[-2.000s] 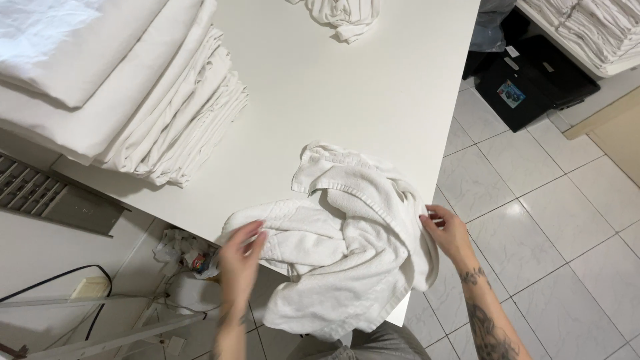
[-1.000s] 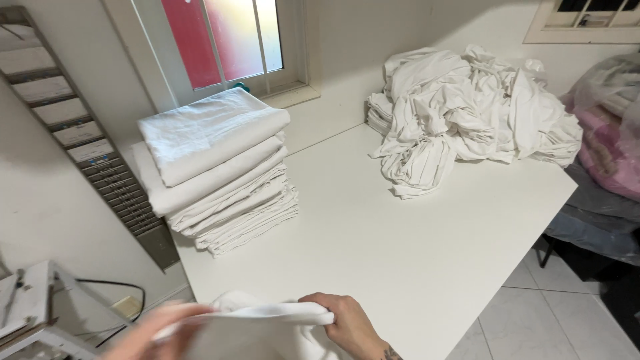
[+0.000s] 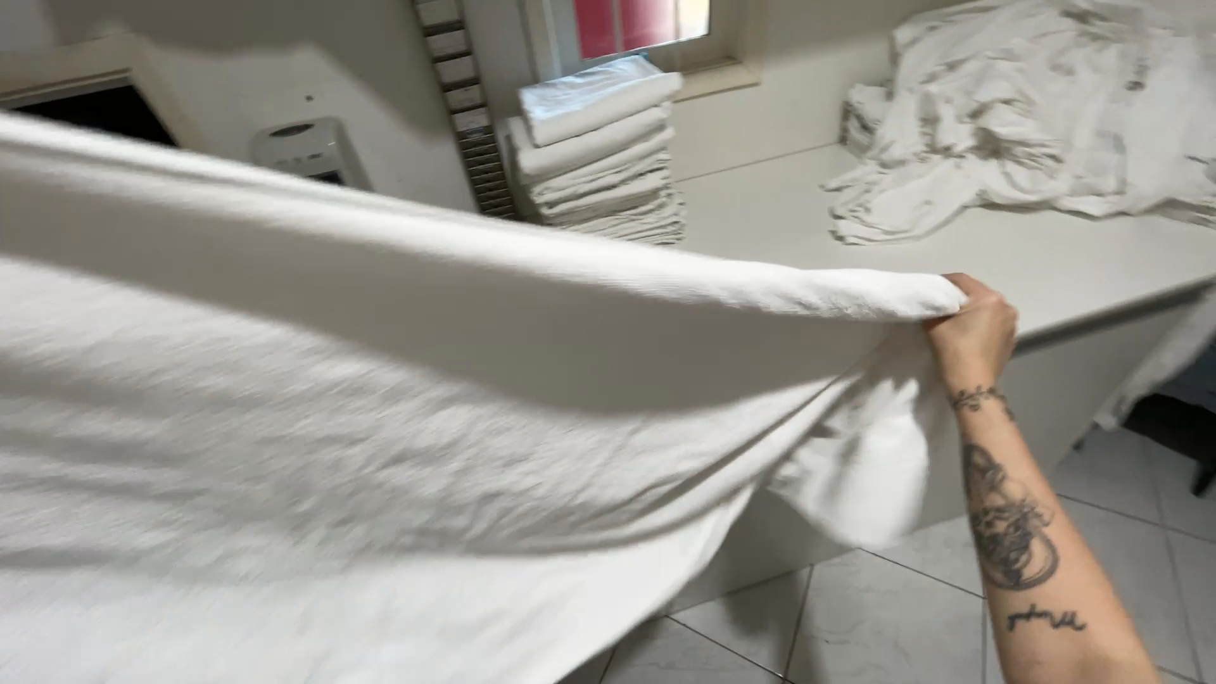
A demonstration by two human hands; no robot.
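Observation:
A large white cloth (image 3: pixel 380 456) is stretched across the left and middle of the view, its upper edge sloping down to the right. My right hand (image 3: pixel 977 323) grips the right end of that edge, in front of the white table (image 3: pixel 760 204). Below the hand a loose part of the cloth hangs down, blurred. The cloth's left end runs out of view, and my left hand is not seen. Beyond the cloth, a stack of folded white cloths (image 3: pixel 598 142) stands on the table, its base partly hidden.
A crumpled heap of white cloths (image 3: pixel 1035 123) lies on the table at the right, against the wall. A slotted rack (image 3: pixel 470 104) hangs beside the window (image 3: pixel 646 24). A light-coloured wall device (image 3: pixel 309 147) is at the left. Tiled floor (image 3: pixel 883 608) shows below.
The cloth, bunched on the table two seconds ago, is now raised and spread wide. My right hand has moved away to the right with its edge. My left hand has left the view, which has turned left.

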